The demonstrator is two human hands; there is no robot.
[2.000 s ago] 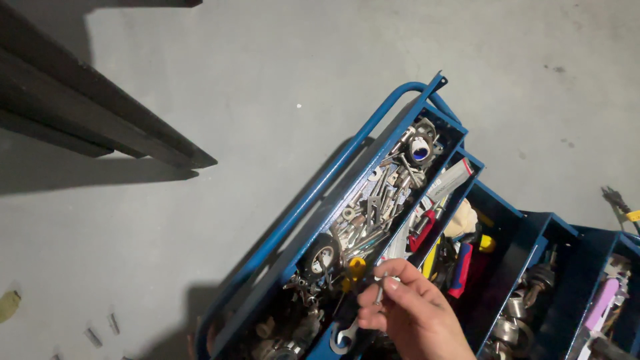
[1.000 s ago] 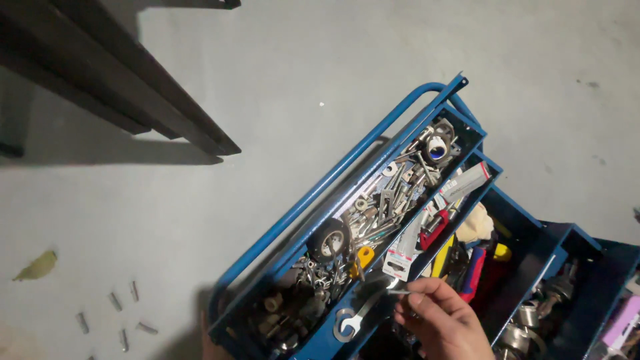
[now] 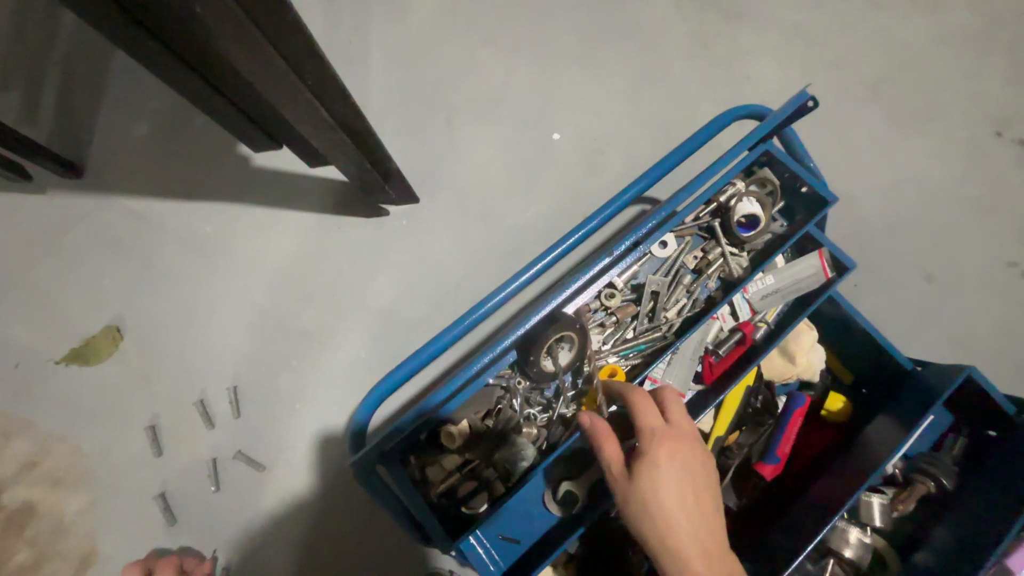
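My right hand (image 3: 664,472) is over the front trays of an open blue metal toolbox (image 3: 512,296). Its thumb and forefinger pinch a thin metal piece (image 3: 600,394), beside a yellow part (image 3: 612,374) in the upper tray. An open-end wrench (image 3: 570,494) lies in the lower tray, left of the wrist. The upper tray holds loose screws and bolts (image 3: 680,280) and a small black wheel (image 3: 554,348). Only the fingers of my left hand (image 3: 170,562) show at the bottom left edge, near the floor; what they hold is unclear.
Several small metal pins (image 3: 204,414) and a leaf (image 3: 90,346) lie on the grey floor at left. Dark legs (image 3: 320,96) of some furniture stand at upper left. A red and blue handle (image 3: 784,436), a yellow tool (image 3: 732,408) and metal fittings (image 3: 850,540) fill other compartments.
My right hand has moved from over the wrench to beside the yellow part. Fingers of my left hand now show at the bottom left, near the pins.
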